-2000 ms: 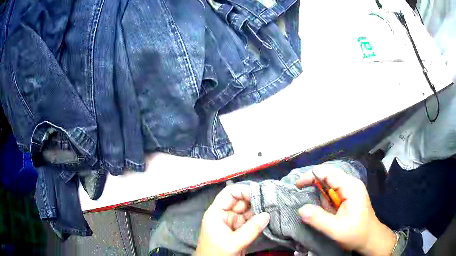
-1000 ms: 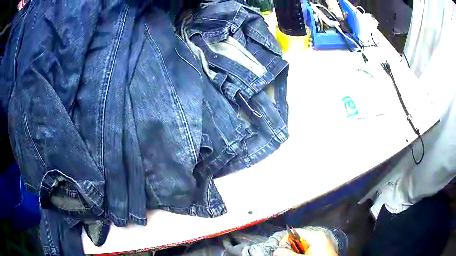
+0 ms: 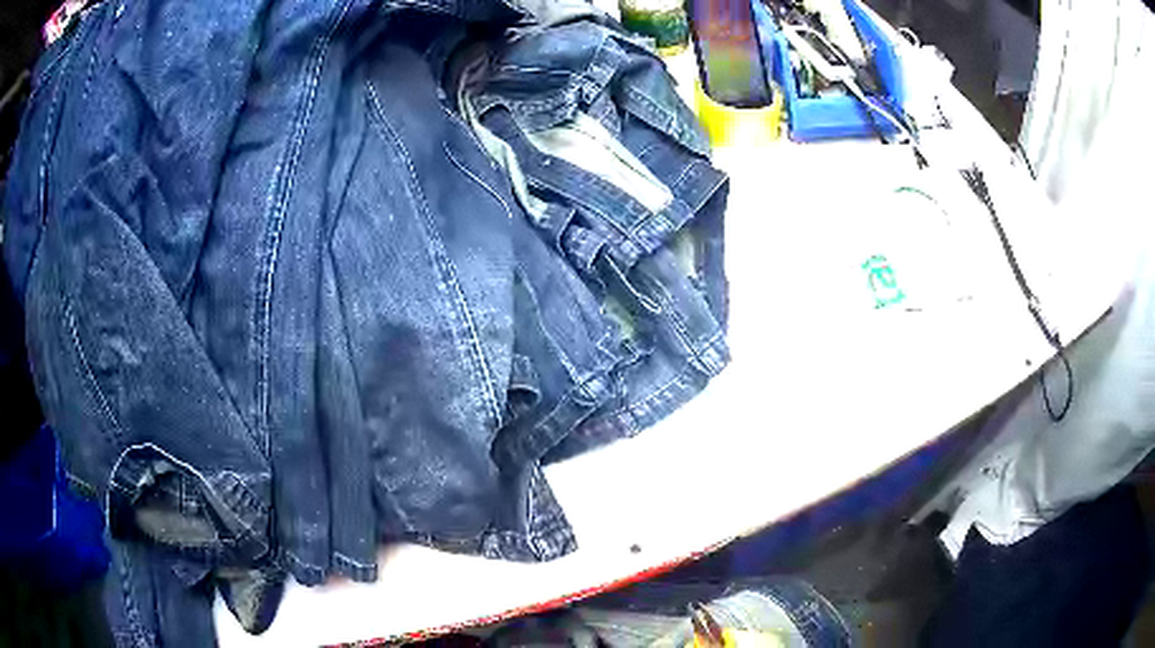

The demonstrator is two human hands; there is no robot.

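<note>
The thread snips (image 3: 709,623) show at the bottom edge, metal tips up, with a bright orange-yellow grip. My right hand (image 3: 737,639) is almost wholly cut off by the bottom edge and is blurred and overexposed around the snips. My left hand is out of the picture. Part of a pale grey-blue denim garment (image 3: 798,614) with a darker stitched edge lies below the table's front edge, beside the snips. The rest of the garment is hidden below the picture.
Dark blue denim garments (image 3: 317,317) are heaped on the white table (image 3: 811,392). A phone (image 3: 731,51) leans in a yellow holder (image 3: 741,123), beside a blue tray (image 3: 836,117) and green tin (image 3: 656,23). A black cord loop (image 3: 1013,253) lies right. A person's pale clothing (image 3: 1077,418) shows right.
The view has tilted up, so the table's back items show. My left hand has left the picture, and my right hand with the snips has dropped to the bottom edge.
</note>
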